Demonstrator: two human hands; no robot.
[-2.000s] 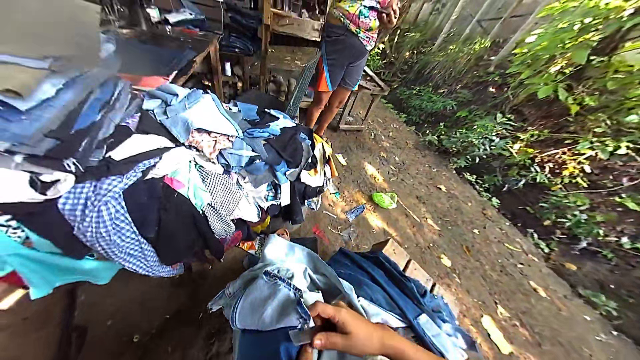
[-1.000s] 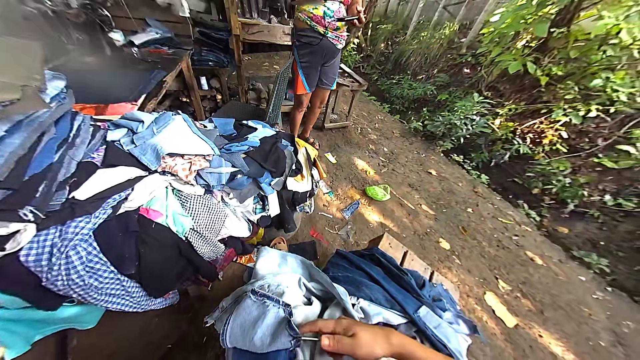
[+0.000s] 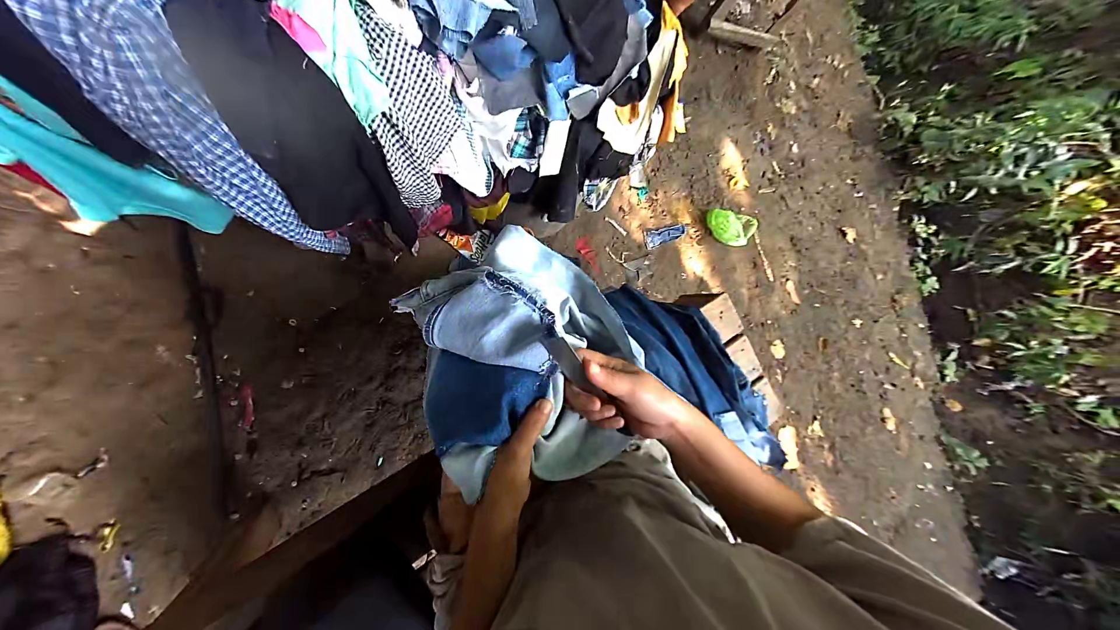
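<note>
A bundle of light and dark blue denim (image 3: 490, 324) lies over my lap, with a frayed seam running across its top. My right hand (image 3: 626, 394) is closed around a flat, dark grey blade-like tool (image 3: 573, 363), whose far end touches the denim by that seam. My left hand (image 3: 525, 437) grips the lower edge of the denim, its thumb on top beside a dark blue patch; its other fingers are hidden under the cloth. Dark blue denim (image 3: 691, 359) lies just right of the bundle.
A large heap of mixed cloth (image 3: 420, 114) hangs over an edge ahead. Wooden slats (image 3: 722, 319) show beneath the dark denim. A green plastic bag (image 3: 731, 227) and scraps lie on the dirt ground, with plants (image 3: 1032, 175) along the right.
The view has tipped downward, and the person standing ahead is out of it. My left hand now shows plainly on the denim. The grey tool now shows clearly in my right hand.
</note>
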